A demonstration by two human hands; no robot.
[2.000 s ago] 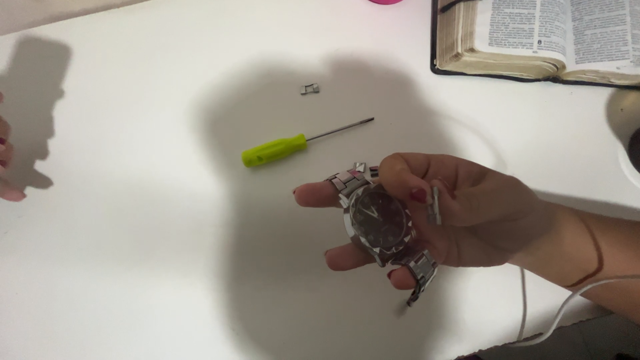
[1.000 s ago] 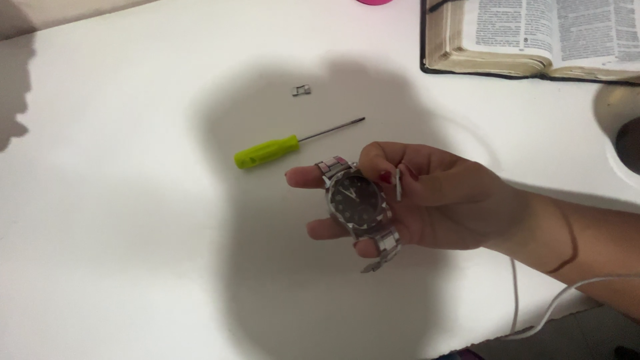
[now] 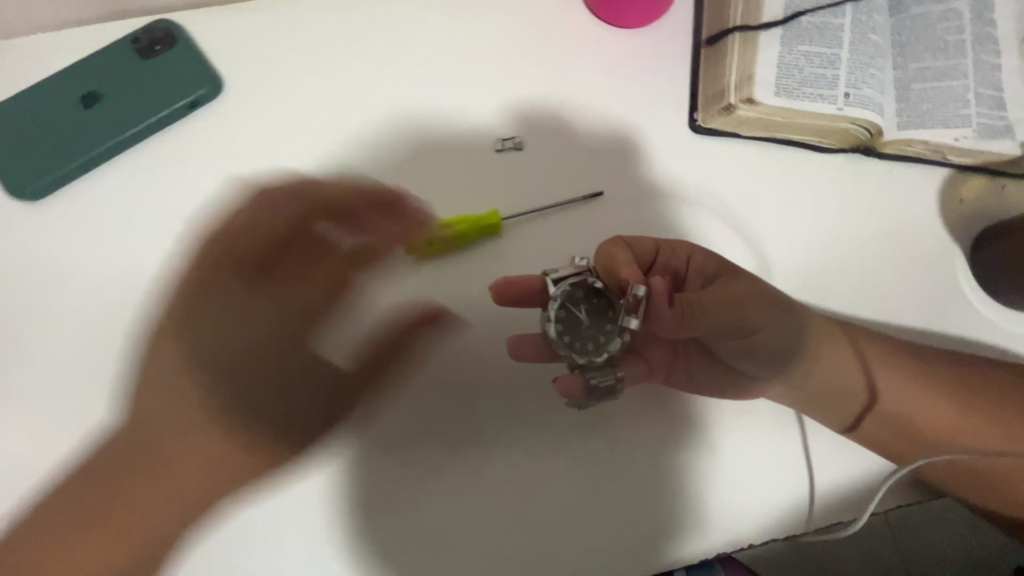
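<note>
My right hand (image 3: 712, 320) holds a metal wristwatch (image 3: 584, 318) with a dark dial, face up, its bracelet parts hanging over the fingers. A small metal bracelet link (image 3: 634, 306) shows between the thumb and the watch. My left hand (image 3: 296, 312), blurred, is over the table with thumb and fingers apart and nothing visible in it; its fingertips overlap the handle end of a screwdriver (image 3: 472, 230) with a yellow-green handle, and whether they touch is unclear. Beyond the screwdriver lies another small metal link (image 3: 509, 144).
A green phone (image 3: 112, 108) lies at the back left of the white table. An open book (image 3: 824, 140) is at the back right, near a pink object (image 3: 629, 10). A cup (image 3: 972, 272) with dark contents stands at the right, and a white cable (image 3: 872, 500) runs beneath my right arm.
My left hand has come in from the left to the screwdriver's handle. A green phone now shows at the left. My right hand still holds the watch.
</note>
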